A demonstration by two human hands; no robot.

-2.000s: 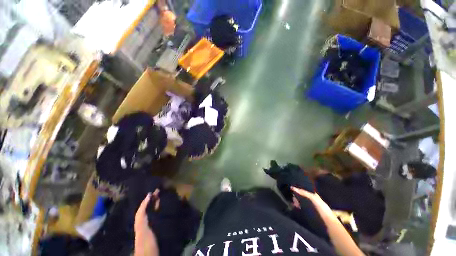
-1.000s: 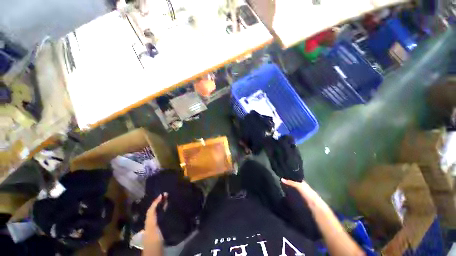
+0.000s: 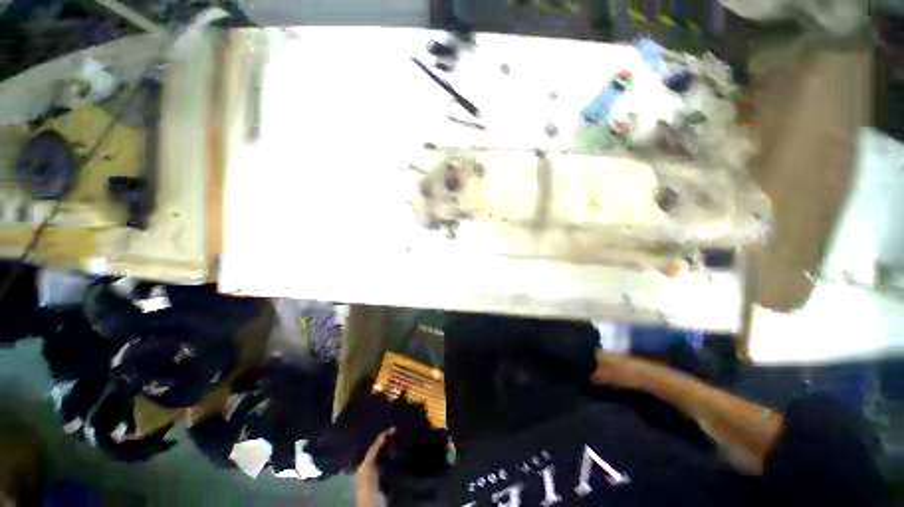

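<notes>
My left hand (image 3: pixel 373 463) is low in the picture, cut off by the bottom edge, with its fingers closed on a bunched black cloth (image 3: pixel 416 457). My right hand (image 3: pixel 617 368) is just below the white table's front edge, its fingers partly hidden at a black cloth (image 3: pixel 530 352) that lies over my lap. The two cloths are hard to tell from my black clothing. A cream sewing machine (image 3: pixel 595 193) stands on the white table (image 3: pixel 327 198), blurred by glare. Neither hand touches it.
Black bundles with white tags (image 3: pixel 169 361) lie at the left, by a brown carton (image 3: pixel 359 347) with patterned cloth. An orange slatted piece (image 3: pixel 414 381) is below the table. A dark tool (image 3: pixel 446 87) and a blue item (image 3: pixel 605 99) lie on the table. Another machine (image 3: pixel 74 178) is at far left.
The view has turned from the green floor and baskets to the white table and machine. My right hand has come up near the table's edge. My left hand still holds black cloth.
</notes>
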